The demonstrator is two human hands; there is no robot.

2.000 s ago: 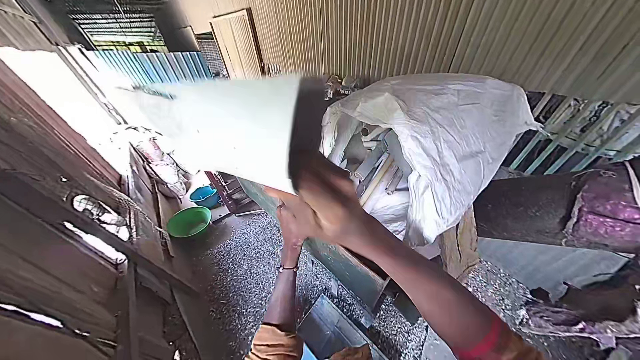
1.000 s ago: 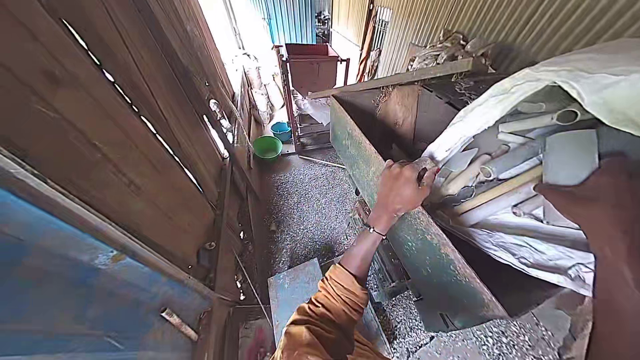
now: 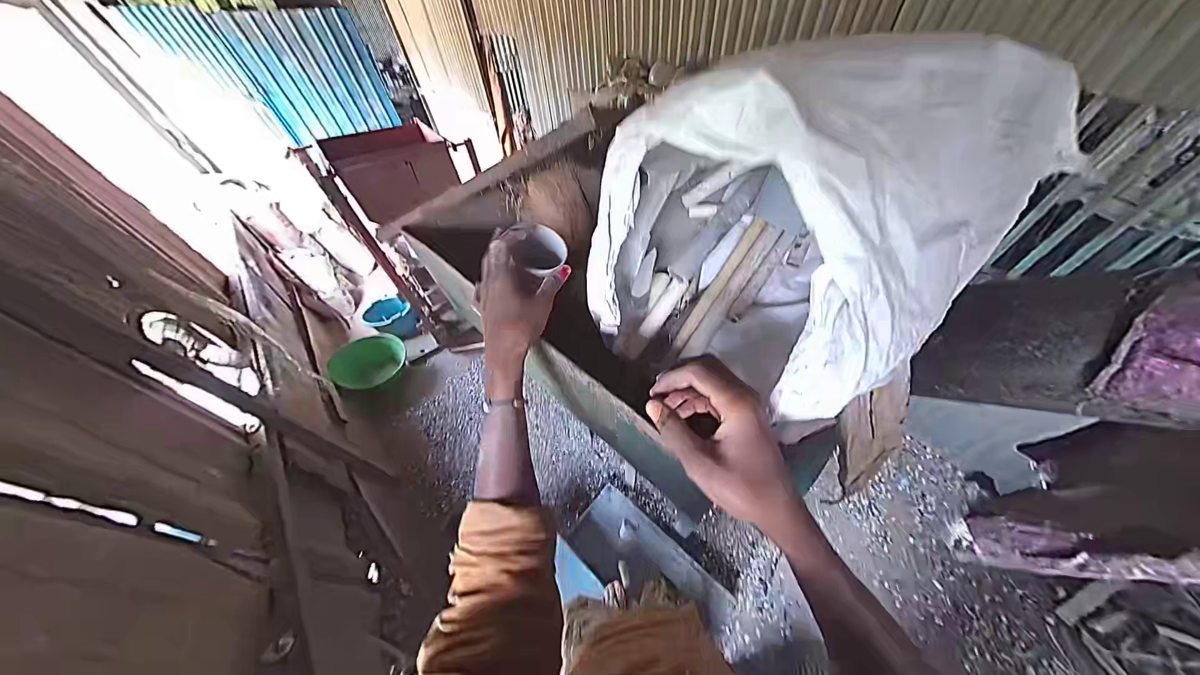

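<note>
My left hand (image 3: pixel 511 295) grips a short grey pipe piece (image 3: pixel 539 250), its round end facing up, over the dark metal hopper (image 3: pixel 600 408). To the right, my right hand (image 3: pixel 722 436) is held with curled fingers near the hopper's front edge; nothing can be made out in it, and its palm side is partly hidden. Behind it a large white woven sack (image 3: pixel 872 187) lies with its mouth towards me, resting on the hopper. Inside the sack are several pipe offcuts (image 3: pixel 722 281) in grey, white and yellowish tones.
A green basin (image 3: pixel 367 362) and a blue basin (image 3: pixel 391 315) stand on the left floor, near a dark red metal box (image 3: pixel 389 173). Plank walling (image 3: pixel 122 394) runs along the left. Chips cover the floor (image 3: pixel 881 525). Purple sacks (image 3: pixel 1158 361) lie at right, below slatted pieces (image 3: pixel 1106 187).
The left hand has left the hopper's edge and now holds a pipe piece. The right hand no longer holds the grey piece seen one second ago. The view has swung widely.
</note>
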